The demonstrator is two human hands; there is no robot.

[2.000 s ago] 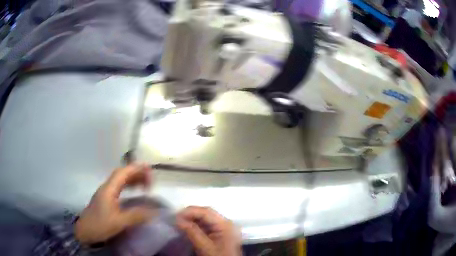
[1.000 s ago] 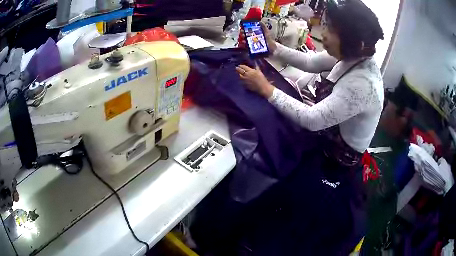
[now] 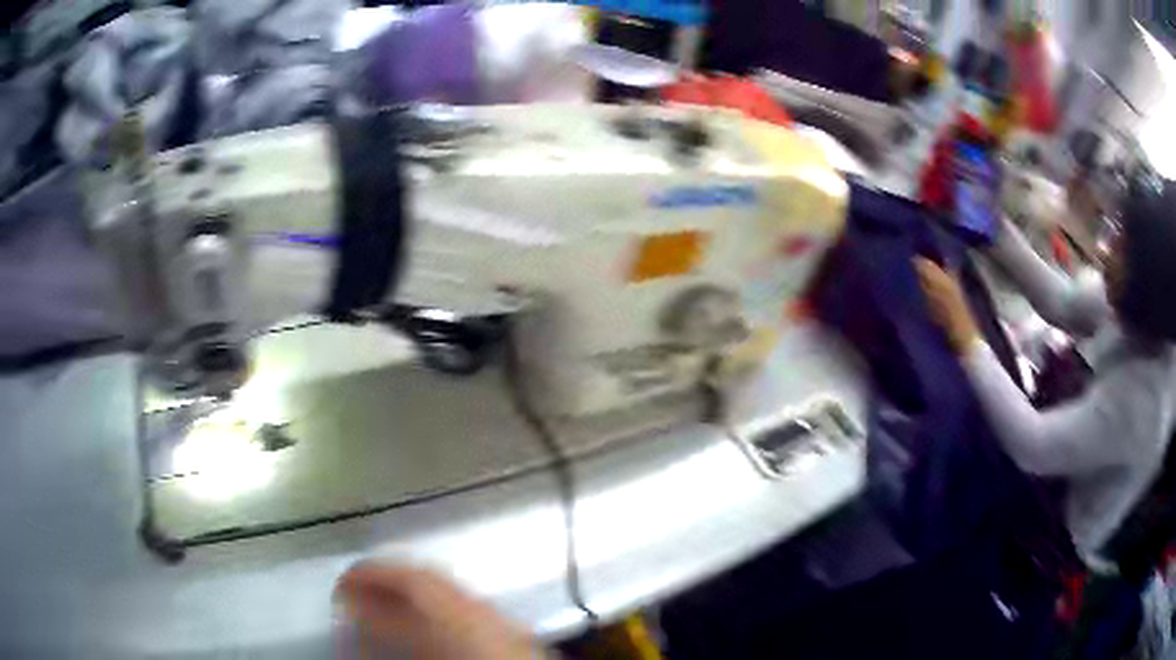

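Note:
My right hand (image 3: 432, 619) is blurred and cut off by the bottom edge, over the table's front part. Its fingertips point left, and whether it holds anything cannot be seen. My left hand is out of the picture. The cream sewing machine (image 3: 580, 239) stands on the white table (image 3: 671, 516). Its presser foot area (image 3: 219, 445) glows under the lamp at the left. A black band (image 3: 368, 213) wraps the machine arm.
A black cord (image 3: 561, 484) crosses the table front. Black-handled scissors (image 3: 451, 346) lie behind the bed. Grey cloth (image 3: 58, 277) is heaped at the far left. At right, a person (image 3: 1083, 426) in white sleeves holds a phone (image 3: 974, 194) beside dark cloth (image 3: 903, 361).
The view swung right to the other person, then partly back left. Both my hands showed at first with a blurred greyish piece, then neither; now only my right hand shows at the bottom.

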